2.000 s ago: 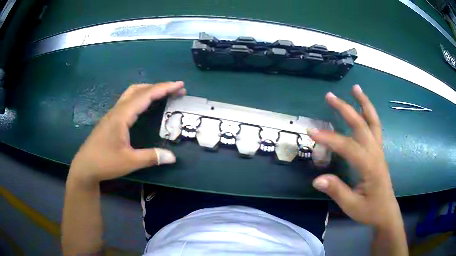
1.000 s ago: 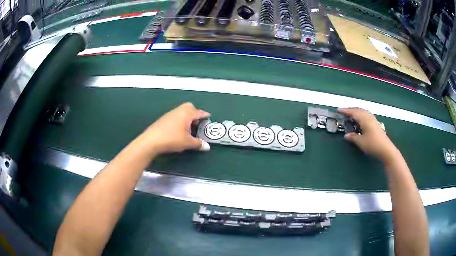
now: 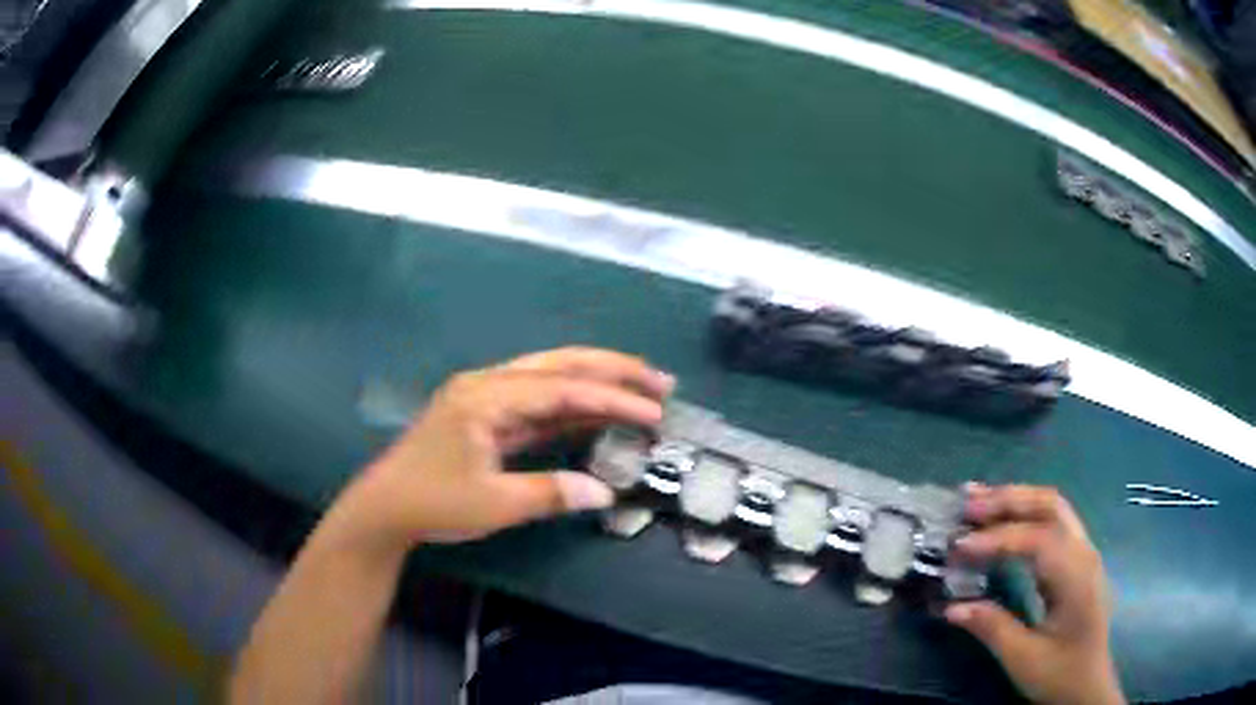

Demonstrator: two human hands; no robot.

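Note:
A silver housing (image 3: 803,515) with rounded tabs along its near edge lies between my hands, tilted down to the right. A second row of tabs shows below the first, blurred. My left hand (image 3: 482,448) holds its left end between thumb and fingers; a whitish patch is on the thumb tip. My right hand (image 3: 1047,585) holds its right end between thumb and fingers. Small shiny fittings sit in the gaps between the tabs.
A long black housing (image 3: 888,361) stands just beyond the silver one. Tweezers (image 3: 1171,496) lie at right. A grey strip (image 3: 1129,215) lies farther off at right, and a blurred strip (image 3: 328,70) at far left. Roller hardware (image 3: 103,227) is at the left edge.
My hands have come back from farther across the belt to the near side. The silver housing is now held at both ends near me. The view has shifted and tilted.

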